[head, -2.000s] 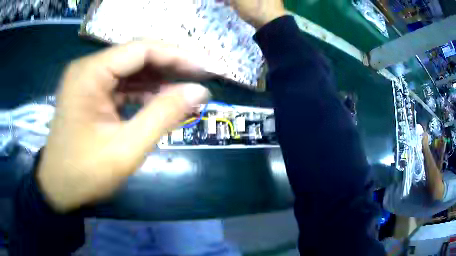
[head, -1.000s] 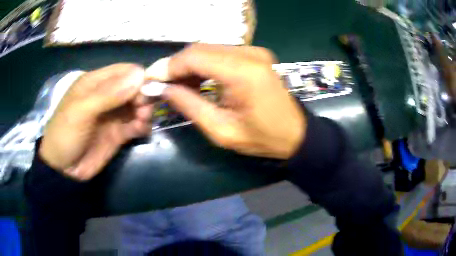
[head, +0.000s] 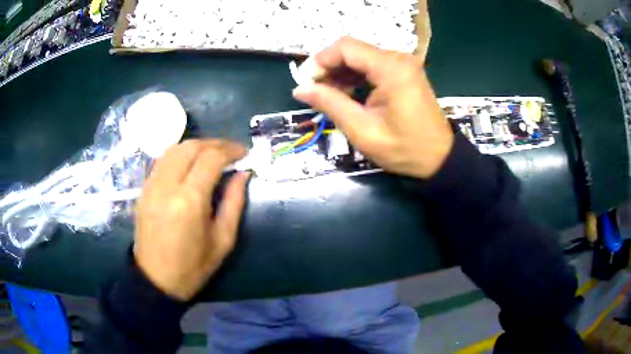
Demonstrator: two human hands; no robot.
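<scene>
The open power strip housing (head: 484, 124) lies across the dark green bench, with metal and dark parts inside and a yellow round coil at its right end. Blue, yellow-green and brown inner wires (head: 304, 143) show at its left end. My left hand (head: 190, 207) grips the white power cord (head: 124, 194) where it enters the housing's left end. My right hand (head: 380, 104) pinches a small white plastic piece (head: 305, 70) above the housing and hides part of the strip's middle.
A brown cardboard box (head: 423, 34) heaped with tiny white pieces stands behind the strip. A white round plug (head: 157, 123) and coiled cord lie in a clear plastic bag (head: 97, 207) at left. A dark-handled mallet (head: 573, 131) lies at right. Blue stools (head: 38, 318) stand below the bench.
My two hands were together around a small white piece. Now they are apart: my left hand has gone onto the cord at the housing's end, and my right holds the piece farther right.
</scene>
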